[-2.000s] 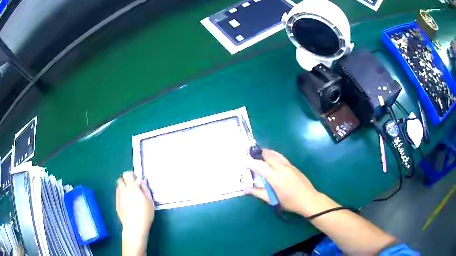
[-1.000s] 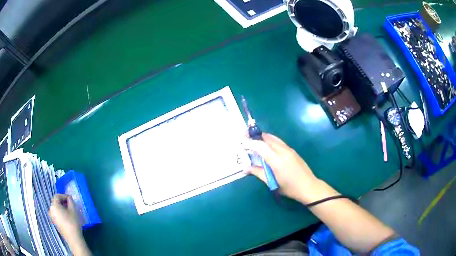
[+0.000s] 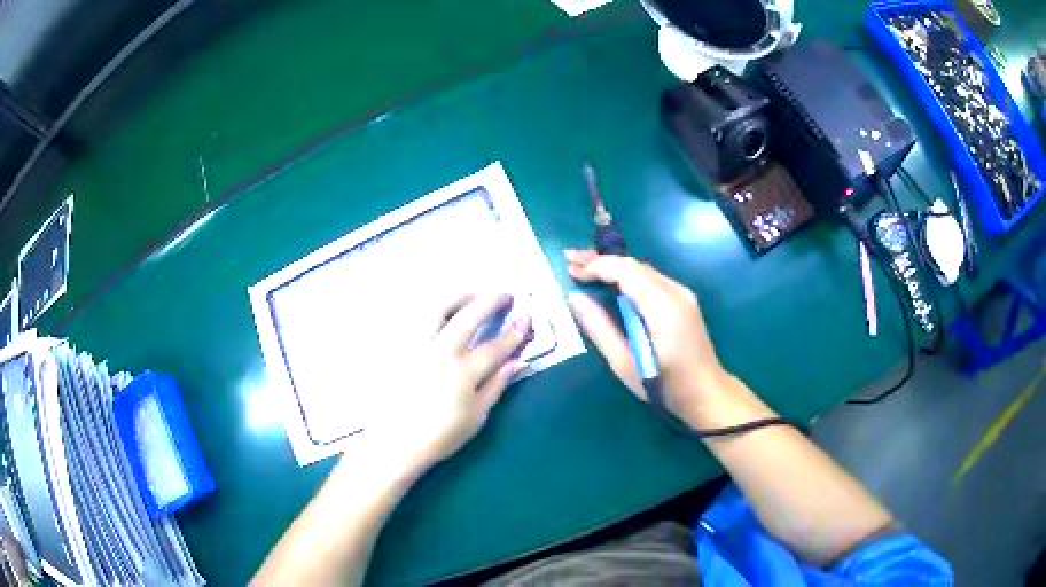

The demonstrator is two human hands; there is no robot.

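A panel (image 3: 379, 310) with a pale border and a glaring white centre lies flat and tilted in front of me. My left hand (image 3: 465, 373) is over its lower right part, fingers bent near that corner; whether it pinches a small piece cannot be seen. My right hand (image 3: 654, 327) is just right of the panel and holds a soldering iron (image 3: 639, 336) by its blue handle. The iron's thin metal tip points up and away, off the panel.
A blue small-parts box (image 3: 164, 441) stands beside a stack of panels (image 3: 86, 459) at left. At right are a black iron holder (image 3: 717, 126), a brown tip-cleaning tray (image 3: 765, 209), a soldering station (image 3: 832, 109), a white round hood (image 3: 688, 52), cords and a blue parts bin (image 3: 963, 109).
My left hand has gone from the panel's left edge to the small-parts box, then back over the panel's lower right corner. The panel is turned more. My right hand's thumb and finger have spread.
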